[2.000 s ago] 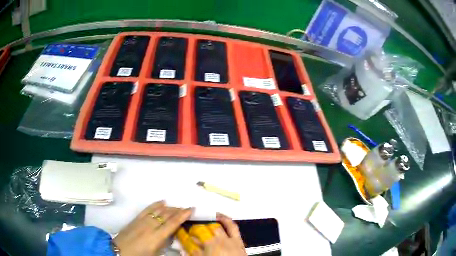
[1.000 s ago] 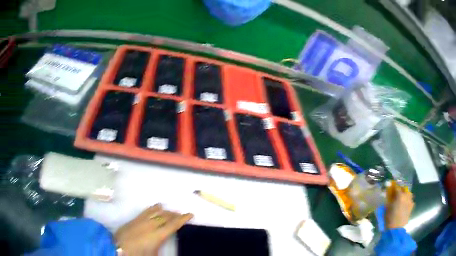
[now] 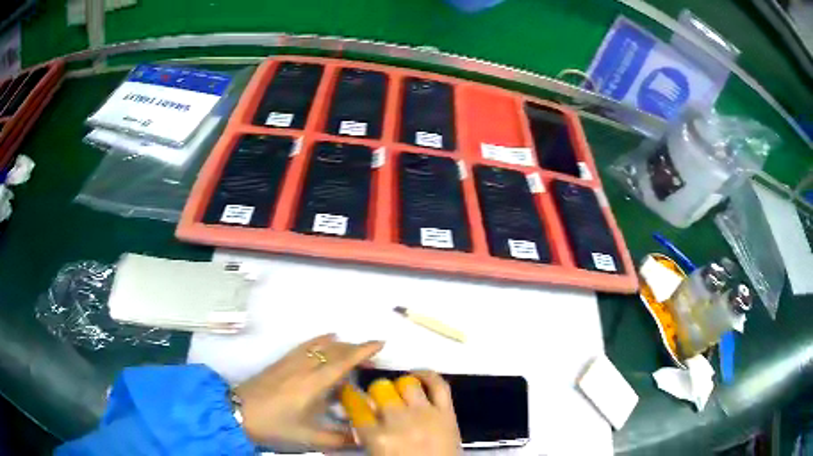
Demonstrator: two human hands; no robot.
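Note:
A smartphone (image 3: 490, 409) lies screen up on the white mat (image 3: 303, 289), its screen black and glossy. My left hand (image 3: 299, 392), with a ring, is at the phone's left end, thumb and fingers spread around it. My right hand (image 3: 406, 414) wears orange-yellow finger cots and presses its bent fingers on the left part of the screen. A little white cloth seems to show between the hands, mostly hidden by the fingers. A short cream stick (image 3: 430, 323) with a dark tip lies on the mat above the phone.
The salmon-red tray (image 3: 401, 254) of phones lies behind the mat, one pocket without a phone. A pale film stack (image 3: 178, 292) and crumpled plastic are left. Solvent bottles (image 3: 704, 312), finger cots, a white block (image 3: 608, 392) and crumpled cloth are right. Bagged cards (image 3: 160, 105) lie back left.
My right hand has come back from the bottles at the right onto the phone's screen. My left hand stays at the phone's left end. The whole view has shifted.

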